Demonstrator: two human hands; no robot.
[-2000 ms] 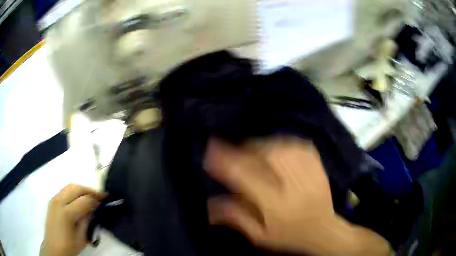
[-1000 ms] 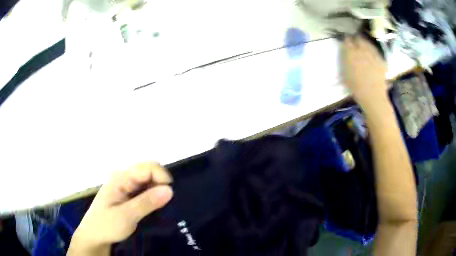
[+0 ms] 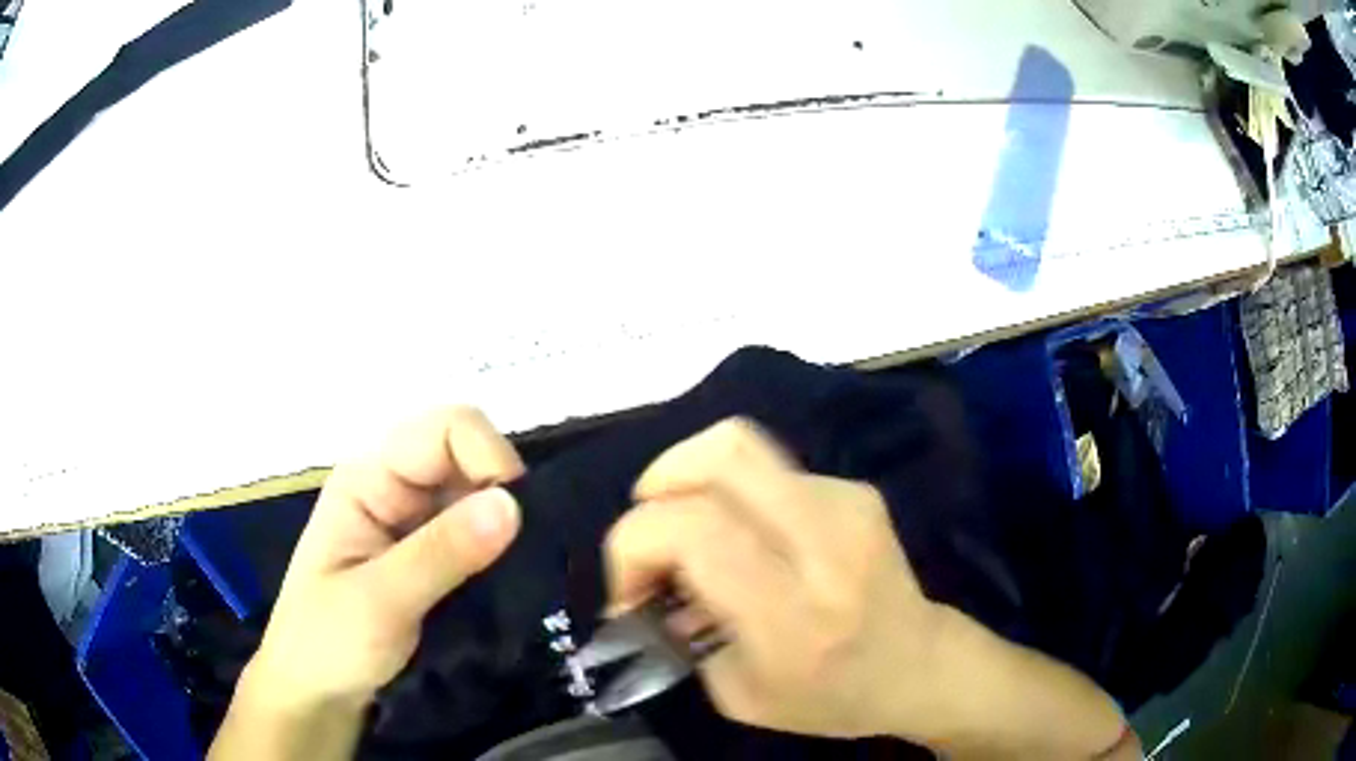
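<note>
The black garment (image 3: 892, 446) hangs from the front table edge, with small white printing (image 3: 570, 654) on it. My left hand (image 3: 390, 558) pinches the garment's upper edge between thumb and fingertips, at the table's front edge. My right hand (image 3: 796, 587) is curled around dark, shiny metal thread snips (image 3: 643, 665), just right of the white printing and over the garment. The snips are slightly blurred and partly hidden by my fingers; whether the blades touch the cloth cannot be told.
The white table (image 3: 521, 283) has a tan front edge. A black elastic band (image 3: 134, 67) lies at the far left, a blue tape strip (image 3: 1025, 171) at the right. Blue bins (image 3: 1019, 394) with dark cloth stand below. A machine part (image 3: 1175, 21) shows at top right.
My right hand has come back from the table's far right to the garment, now with snips in it. My left hand still pinches the garment. The view has shifted slightly.
</note>
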